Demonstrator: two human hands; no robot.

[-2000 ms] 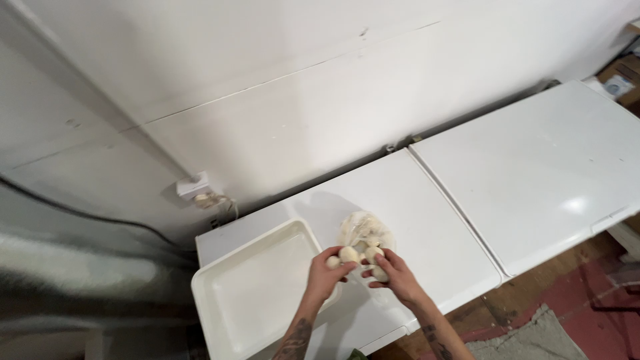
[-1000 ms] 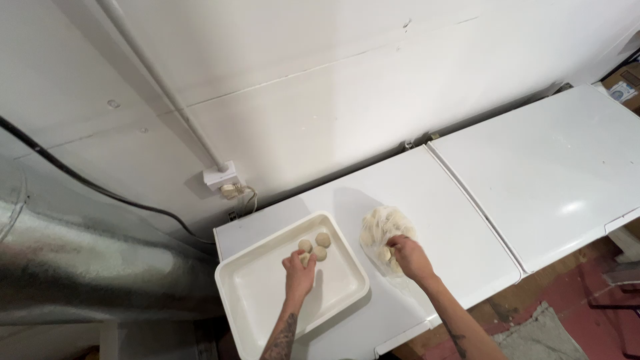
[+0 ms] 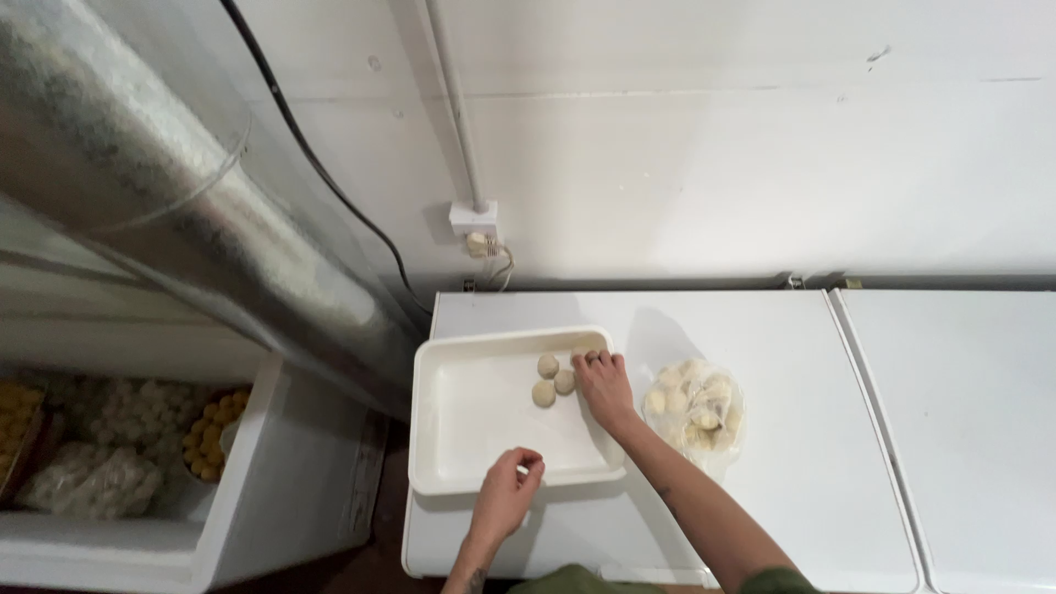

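Observation:
Several pale, round dough balls (image 3: 544,393) lie in the right part of a white plastic tray (image 3: 445,488), which stands on a white chest freezer lid. My right hand (image 3: 604,384) reaches into the tray's upper right corner, its fingers around a pale ball (image 3: 582,352) that is partly covered by them. Over the tray's front edge, my left hand (image 3: 510,487) is loosely curled, thumb near the fingertips, with nothing visible in it. Right of the tray, a clear plastic bag (image 3: 697,408) full of similar balls rests on the lid.
An open chest freezer (image 3: 235,478) at lower left holds bagged white balls (image 3: 95,483) and yellow balls (image 3: 216,433). A large metal duct (image 3: 206,190) slants above it. A plug (image 3: 481,244) and cable are on the wall behind. Another white freezer lid (image 3: 990,412) adjoins at right.
My left hand has moved from the balls to the tray's front edge. My right hand has gone from the bag into the tray, where more balls lie. The view has swung left.

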